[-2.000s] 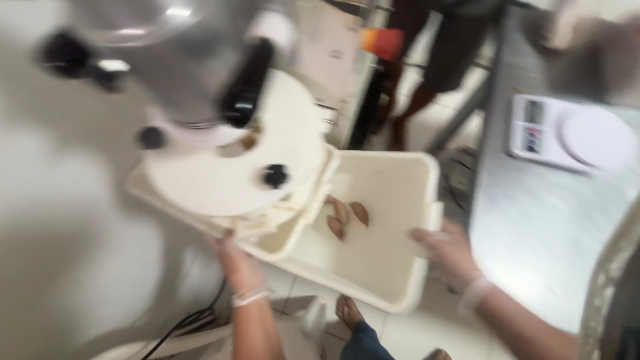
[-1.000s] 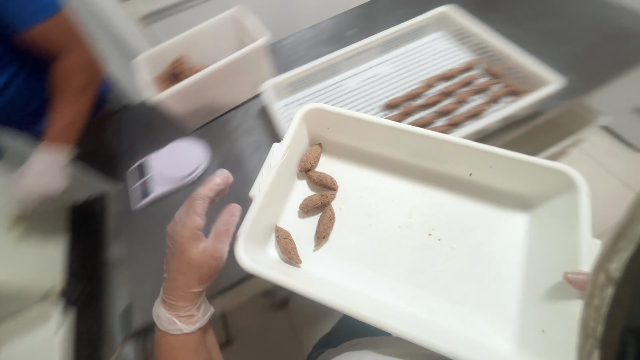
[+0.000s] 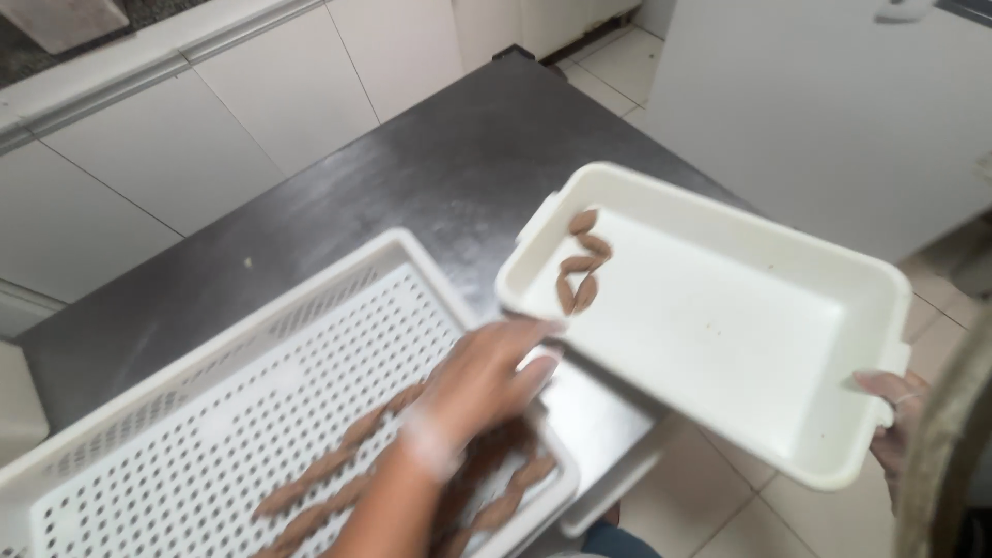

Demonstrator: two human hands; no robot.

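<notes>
My right hand (image 3: 899,399) grips the right end of a cream plastic tub (image 3: 721,341), thumb over its rim. Inside the tub, at its left end, lie several brown oval croquettes (image 3: 587,293). Blurred by motion, my left hand (image 3: 496,372) in a clear glove is at the tub's near left rim, over the corner of a white perforated tray (image 3: 310,387); whether its fingers touch the rim cannot be told. Rows of similar brown croquettes (image 3: 333,465) lie in that tray, partly hidden under my left hand and forearm.
Both the perforated tray and the tub's left end are over a dark metal table (image 3: 434,147). White cabinets (image 3: 232,101) run along the far left side. A large white panel (image 3: 814,116) stands beyond the tub, and a pale container (image 3: 19,387) is at the left edge.
The view has swung a lot. My left hand, raised beside the tub a second ago, is now at its near left rim, over the perforated tray. The croquettes remain at the tub's left end.
</notes>
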